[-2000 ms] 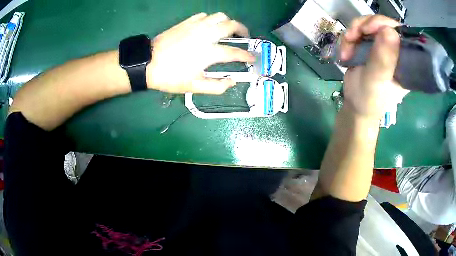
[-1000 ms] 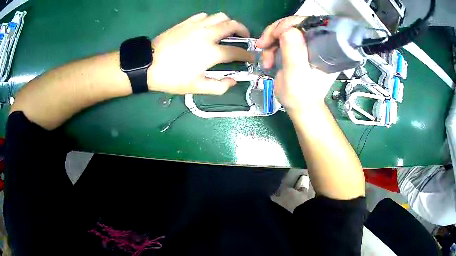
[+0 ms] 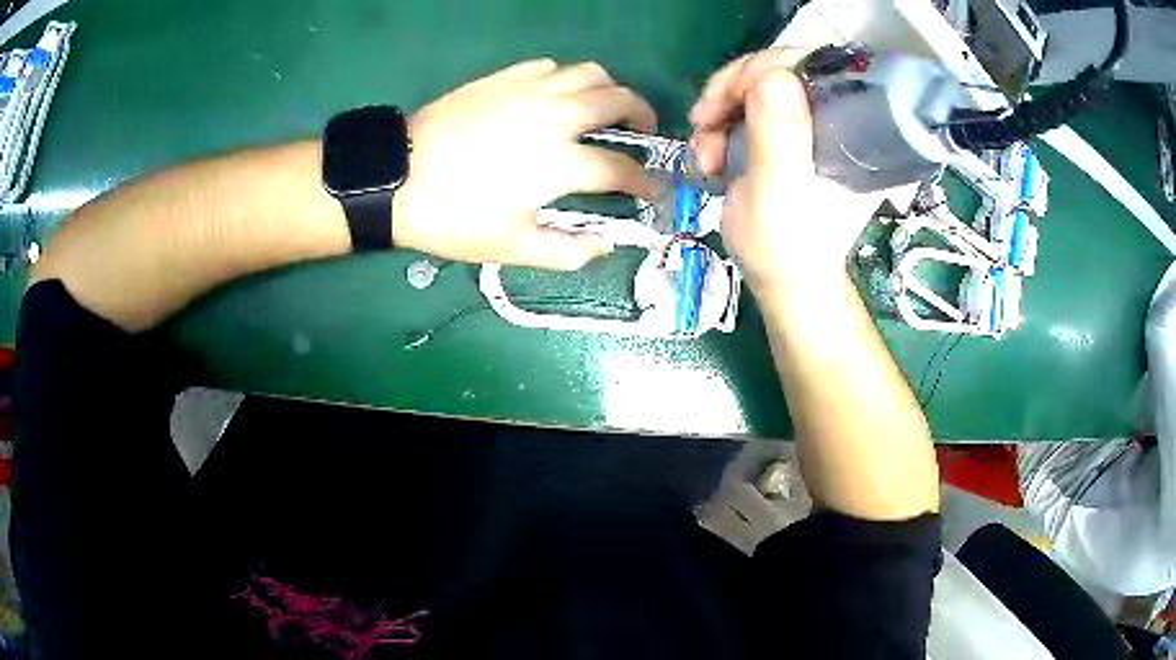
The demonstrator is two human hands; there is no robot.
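Two white loop-shaped housings with blue inserts lie one above the other on the green bench. My left hand (image 3: 529, 168) lies over the upper housing (image 3: 619, 222), its fingers spread across the loop and holding it down. The lower housing (image 3: 568, 322) lies just below my left hand, untouched, with thin dark wires across its loop. My right hand (image 3: 787, 168) grips the grey electric screwdriver (image 3: 867, 123) at the upper housing's blue end. The bit is hidden by my fingers.
Several stacked housings (image 3: 993, 264) lie to the right of my right hand. More housings (image 3: 29, 110) lie at the far left. A metal box (image 3: 877, 26) stands behind the screwdriver. A small pale disc (image 3: 421, 273) lies on the bench (image 3: 297, 348). A person's sleeve (image 3: 1109, 503) shows at the right.
My right hand has brought the screwdriver from the metal box to the upper housing, then shifted slightly right. My left hand and both housings sit slightly lower in the picture.
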